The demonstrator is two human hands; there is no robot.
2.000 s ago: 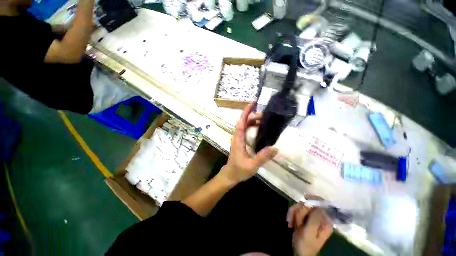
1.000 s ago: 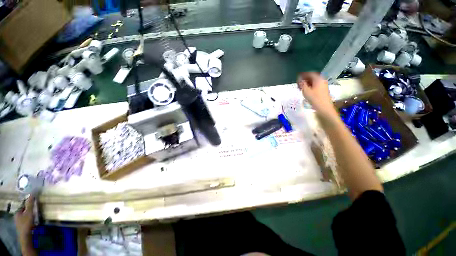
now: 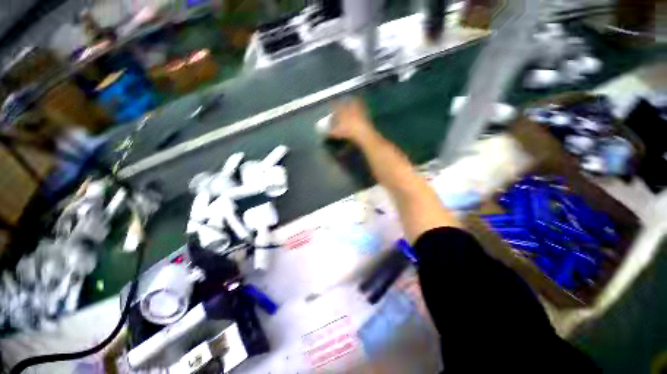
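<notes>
My right hand (image 3: 349,123) is stretched out over the dark green belt (image 3: 303,164) and is blurred. A small white piece (image 3: 324,125) shows at its fingertips; I cannot tell whether the hand grips it. A dark shape lies just below the hand. Several white round-headed units (image 3: 232,193) are heaped on the belt's near side, left of my arm. More white units (image 3: 55,270) lie heaped at the far left. My left hand is not in view.
The metal screw feeder (image 3: 164,332) stands at lower left, with a black cable (image 3: 121,329) beside it. A carton of blue cylinders (image 3: 552,230) is at right. A dark object (image 3: 385,274) and a printed sheet (image 3: 328,342) lie on the bench. A blurred grey post (image 3: 479,95) rises behind.
The view has turned and shifted. My right hand has moved from beside the post, near the bench's far edge, out over the belt. A hand at the left edge is out of view.
</notes>
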